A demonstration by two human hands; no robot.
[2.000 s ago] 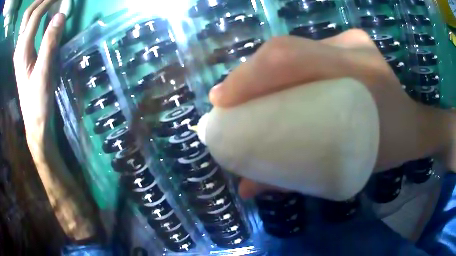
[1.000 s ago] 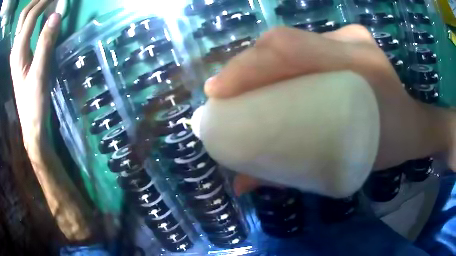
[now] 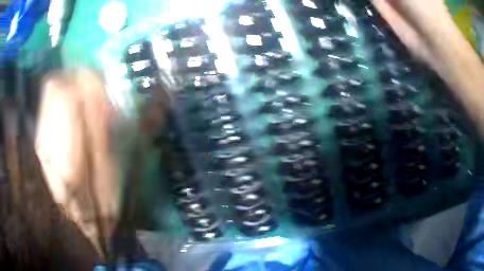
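Note:
A clear plastic tray [image 3: 323, 127] with long rows of small black round parts [image 3: 302, 153] lies in front of me, blurred by motion. My left hand [image 3: 79, 143] is at the tray's left side, strongly blurred; whether it touches the edge or holds anything cannot be told. My right arm [image 3: 446, 53] reaches over the tray's upper right corner, and the right hand is cut off by the top edge of the picture. The white squeeze bottle is not in view.
A green mat [image 3: 79, 39] shows at the upper left, with a round white spot [image 3: 113, 16] on it. A blurred yellow item [image 3: 463, 24] is at the upper right. Blue cloth [image 3: 276, 256] shows along the bottom edge.
My right hand has moved up and away from over the tray, and the white bottle has left the view. My left hand has moved down and right. The tray rows have shifted in view.

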